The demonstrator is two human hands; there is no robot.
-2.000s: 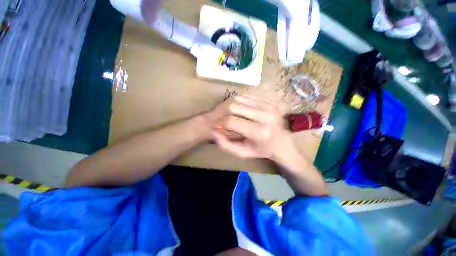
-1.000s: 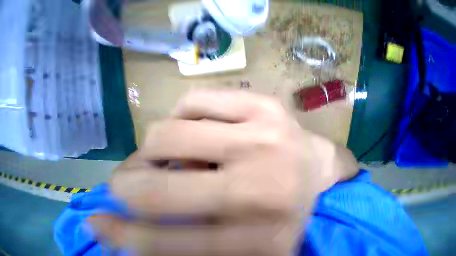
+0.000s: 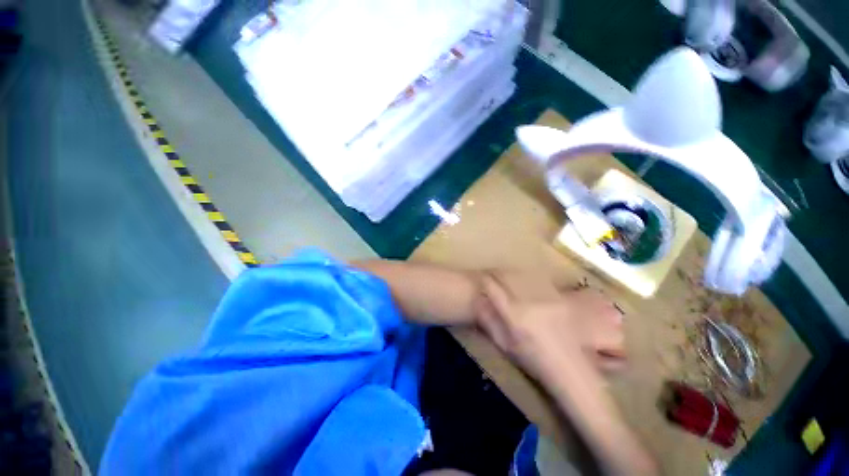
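White cat-ear headphones point(image 3: 684, 102) lie at the back right. The open ear cup point(image 3: 638, 232), with a dark ring and green inside, sits on the cream square holding block point(image 3: 642, 282). My bare left hand point(image 3: 498, 311) touches my right hand near its wrist, in front of the block. My right hand point(image 3: 577, 327) is blurred, its fingers partly curled. Neither hand touches the headphones. I see nothing held, but the finger gaps are partly hidden. A red wire bundle point(image 3: 703, 414) and a silver wire coil point(image 3: 731, 355) lie to the right.
Brown cardboard point(image 3: 521, 223) with dark debris covers the green bench. White stacked trays point(image 3: 391, 102) stand at the back left. Other headphones point(image 3: 768, 46) are at the top right. A yellow sponge point(image 3: 813, 435) is at the lower right. Yellow-black floor tape point(image 3: 186, 172) runs at the left.
The view has swung left, bringing more trays and floor in. My hands, a second ago large and close to the camera, are now lower over the cardboard. The headphones stay on the block.
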